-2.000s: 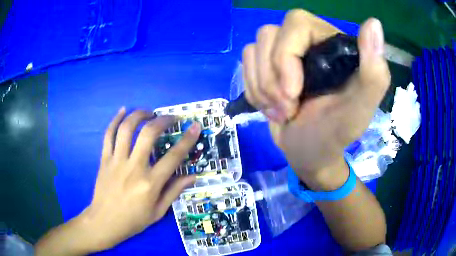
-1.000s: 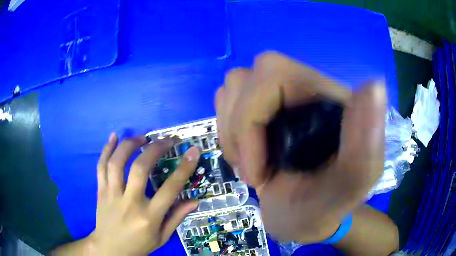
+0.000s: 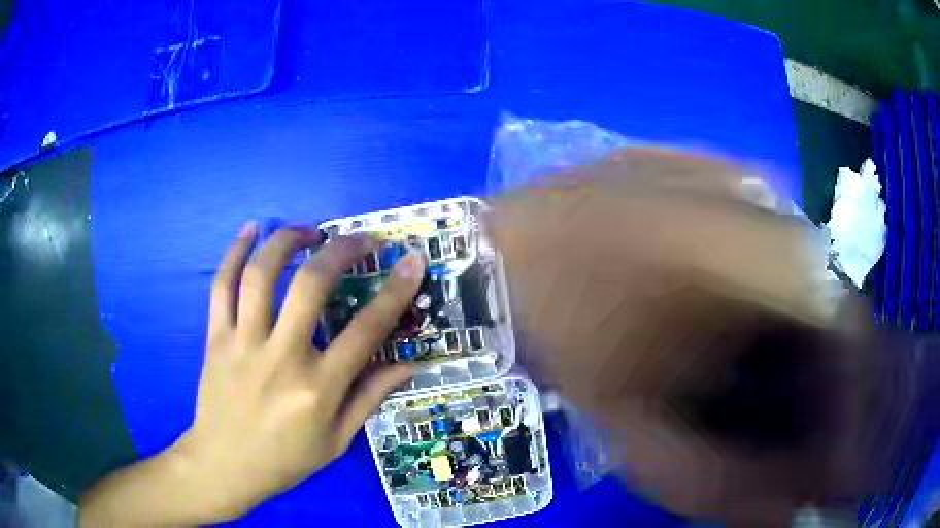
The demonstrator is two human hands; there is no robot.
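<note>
An open white housing [image 3: 454, 363] with a circuit board and small parts lies on the blue sheet. My left hand [image 3: 289, 361] lies over its left part, fingers spread, thumb and index fingertips on the parts. A second open housing [image 3: 526, 500] lies just below it, with a yellow block and a black block showing. My right hand [image 3: 660, 309] is strongly blurred to the right of the housings and covers the upper housing's right edge. It is closed around a dark handled tool [image 3: 763, 387], also blurred; the tool's tip cannot be made out.
The blue corrugated sheet [image 3: 206, 196] lies under the work, with more blue sheets overlapping at the upper left. Clear plastic film [image 3: 546, 144] lies beyond my right hand. A crumpled white lump [image 3: 858, 222] is at the right, beside stacked blue sheets [image 3: 912, 196].
My right hand, with the dark tool, has moved right and down from the upper housing's corner. My left hand stays on the housing. The view has shifted, and the lower housing shows more fully.
</note>
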